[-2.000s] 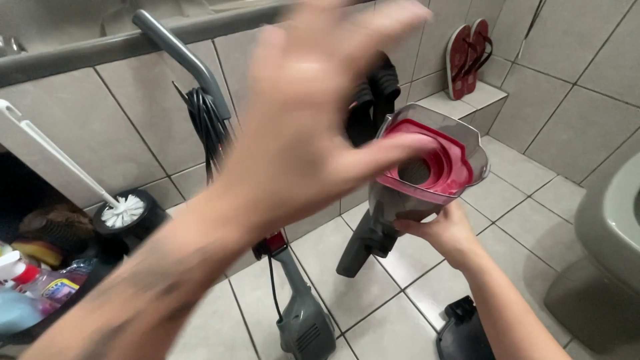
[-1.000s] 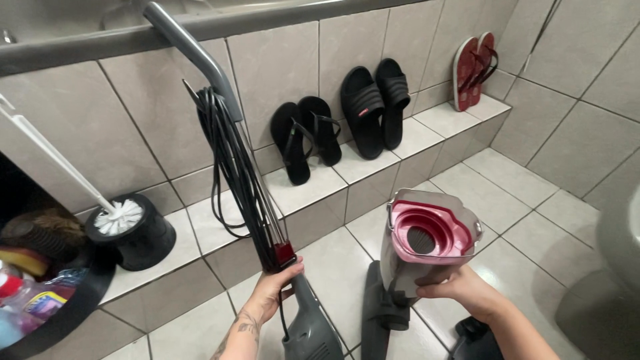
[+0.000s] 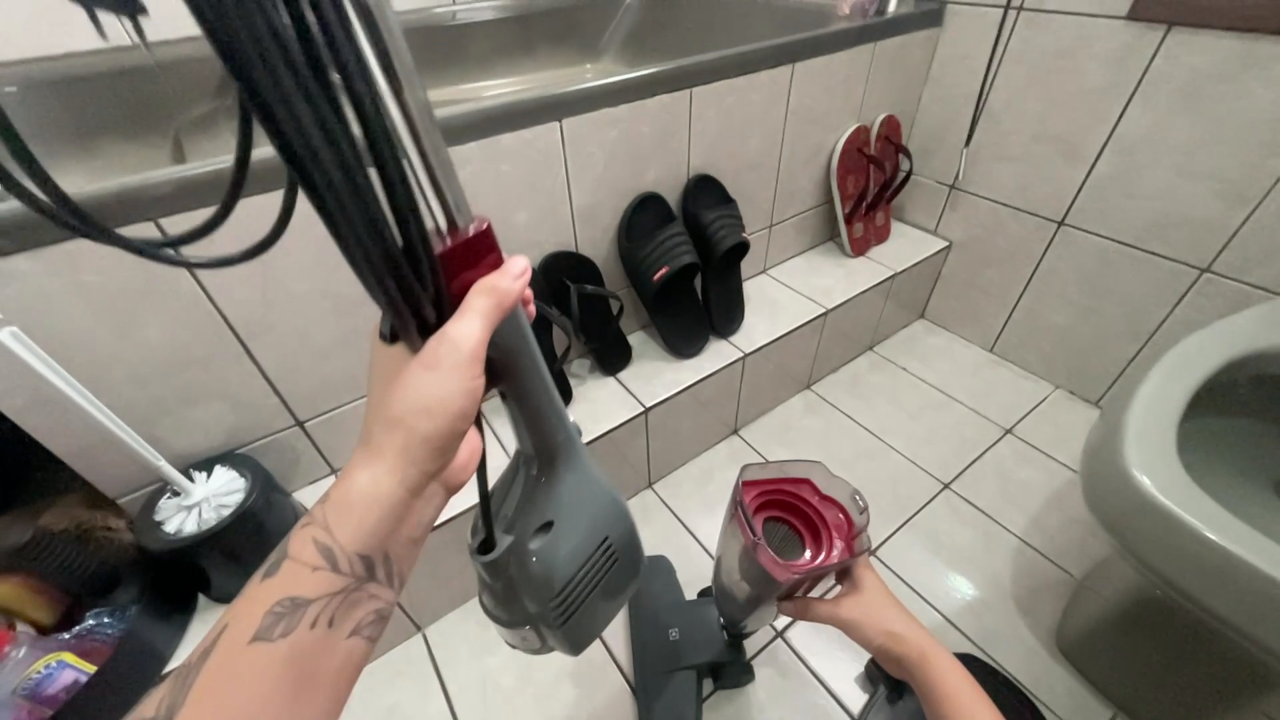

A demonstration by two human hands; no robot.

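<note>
My left hand (image 3: 440, 380) is closed around the neck of a grey stick vacuum's motor body (image 3: 565, 550), just below its red collar. A bundle of black power cord (image 3: 310, 130) hangs along the metal tube above that hand. In my right hand (image 3: 860, 605) is the vacuum's clear dust container (image 3: 745, 560), its open top up, with a red ring and a dark grille inside. Under the container is a dark grey floor nozzle (image 3: 670, 640) on the tiles. The motor body and the container are apart.
Black flip-flops (image 3: 590, 310), black slides (image 3: 665, 270) and red flip-flops (image 3: 855, 190) lean on the tiled wall along a ledge. A toilet brush in a black holder (image 3: 230, 530) stands left, near bottles (image 3: 60, 660). The toilet (image 3: 1130, 430) is right, the metal bathtub (image 3: 640, 70) behind. A black part (image 3: 970, 690) lies lower right.
My left hand came down from in front of the view, took hold of the vacuum's neck and raised the motor body. My right hand has kept hold of the dust container.
</note>
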